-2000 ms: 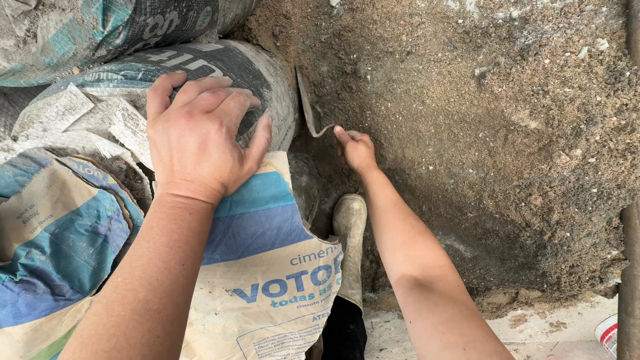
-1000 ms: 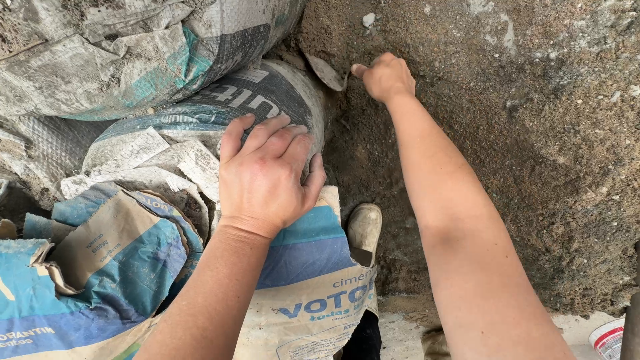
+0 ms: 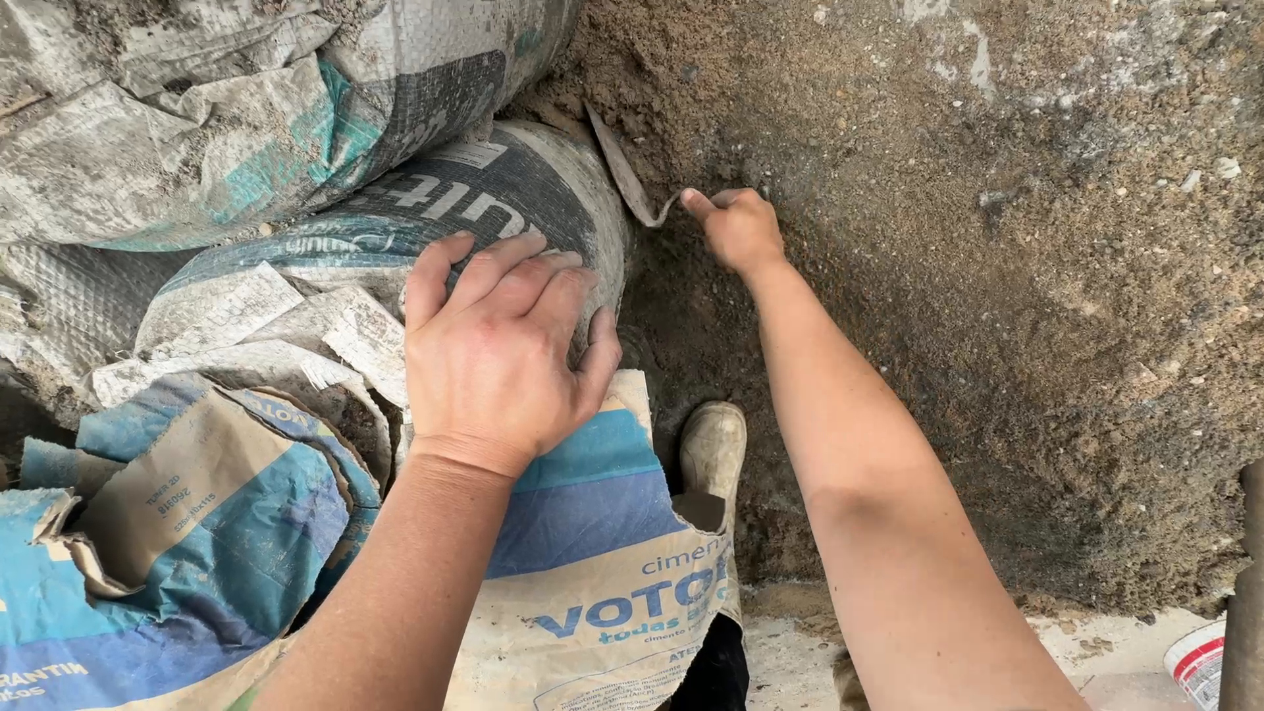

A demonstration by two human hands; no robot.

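Note:
My right hand (image 3: 736, 229) is closed around the handle of a mason's trowel (image 3: 624, 173). The trowel's blade lies against the sandy soil, close to the upper right side of a filled woven sack (image 3: 568, 188). On that sack my left hand (image 3: 504, 346) rests palm down with bent fingers, gripping nothing that shows. Below the left hand is a torn paper cement bag (image 3: 592, 533), blue and tan, partly behind my left forearm. Damp brown sand (image 3: 938, 247) spreads to the right of the trowel.
Another dusty sack (image 3: 247, 118) is stacked at the upper left. Crumpled paper bag pieces (image 3: 217, 513) fill the lower left. A boot (image 3: 713, 449) stands between the cement bag and the sand. At the lower right are a white and red bucket (image 3: 1197, 664) and a pole (image 3: 1246, 592).
From one second ago, my right hand has come down from the top of the sand with the trowel, toward the sack's right side. My left hand stays on the sack.

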